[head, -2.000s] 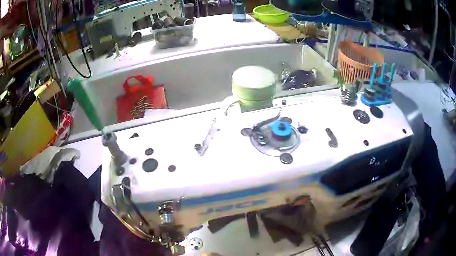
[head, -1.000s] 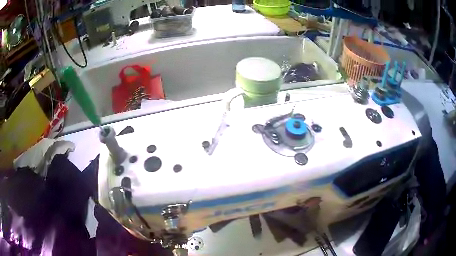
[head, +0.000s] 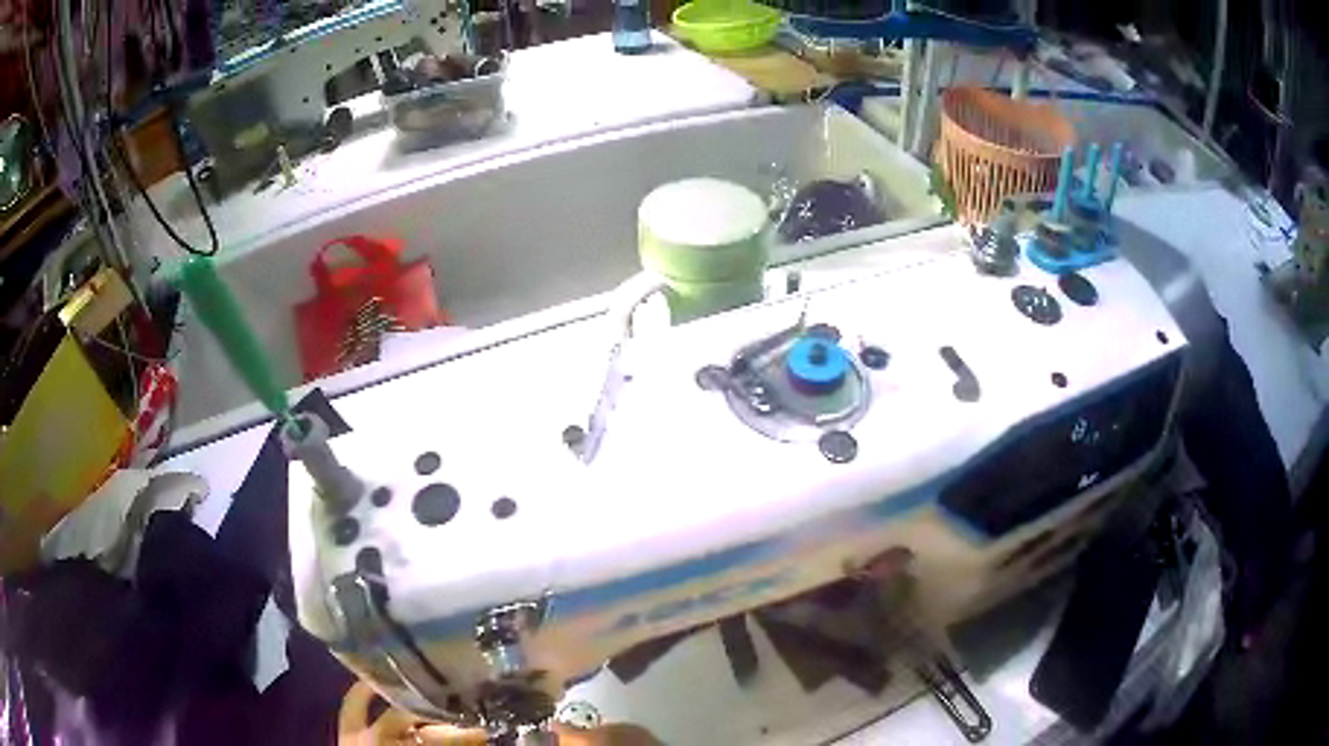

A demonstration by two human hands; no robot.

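The sewing machine [head: 700,481] has a long white head with a blue stripe. Its presser foot and needle area [head: 513,700] is at the lower left end. Fingers of my left hand [head: 376,721] show just left of the needle area, and fingertips of my right hand [head: 605,733] just right of it. Both hands are cut off by the bottom edge, and their grip is hidden. Dark purple cloth [head: 161,619] lies bunched at left, and a dark strip of it reaches up behind the head's left end.
Dark scraps [head: 816,652] and a looped metal tool [head: 955,700] lie under the arm. A green-handled tool [head: 233,338] stands at the head's left end. Behind are a white trough [head: 539,219], a red bag [head: 372,313], a pale green tub [head: 706,241] and an orange basket [head: 1003,153].
Fingers of both hands now show beside the needle area. The dark cloth behind the head's left end reaches higher. The view has shifted slightly.
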